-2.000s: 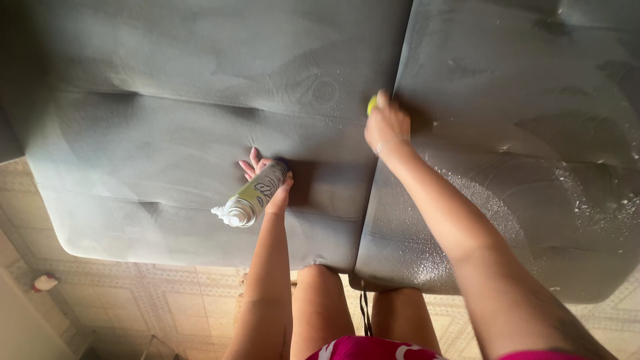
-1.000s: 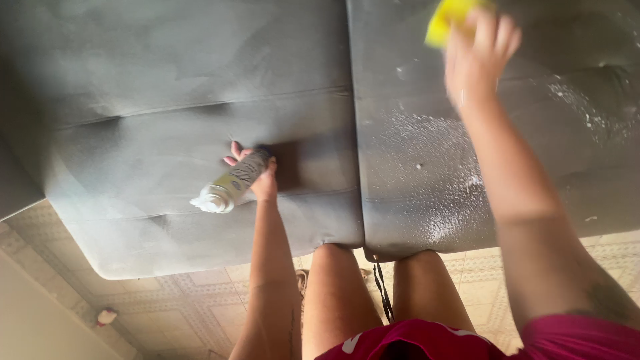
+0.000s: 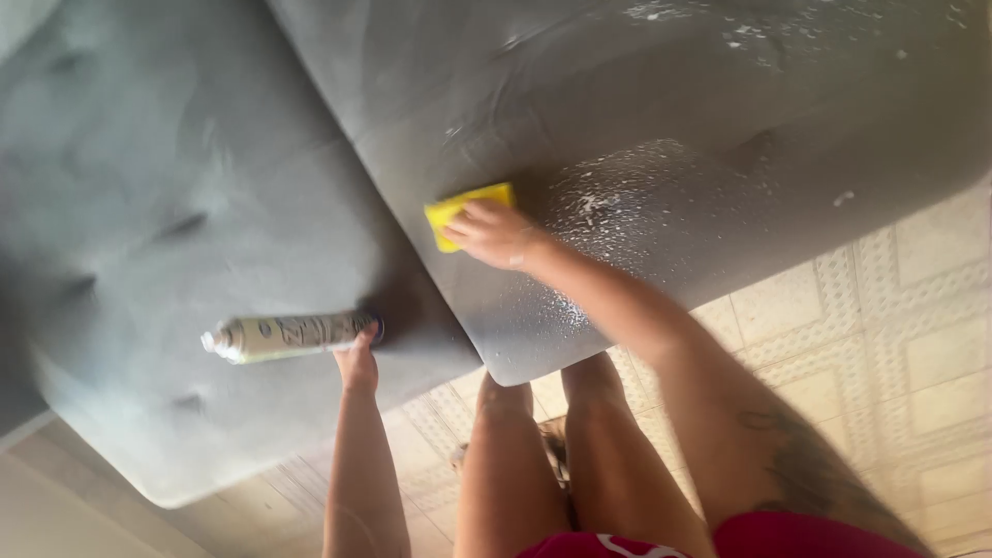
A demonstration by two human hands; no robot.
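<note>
My left hand [image 3: 359, 358] holds an aerosol can [image 3: 294, 335] near its base, over the left grey tufted cushion [image 3: 256, 256]. The can lies nearly level in view, its white nozzle end pointing left, and bears writing. My right hand [image 3: 492, 232] grips a yellow sponge or cloth [image 3: 471, 208] against the right grey cushion [image 3: 434, 101], just right of the dark seam between the two cushions. White foam [image 3: 604, 201] is speckled over the right cushion beside my right wrist, with more foam near the top edge. The fingers under the can are hidden.
A patterned tile floor [image 3: 783, 310] runs along the near edge of the cushions. My knees are at that edge, below the seam. A pale wall or ledge [image 3: 70, 488] lies at the lower left. Something brown and blurred is on the floor between my legs.
My right hand, with the yellow sponge or cloth, has come back from the far part of the right cushion to near the seam. My left hand still holds the can. The view has turned.
</note>
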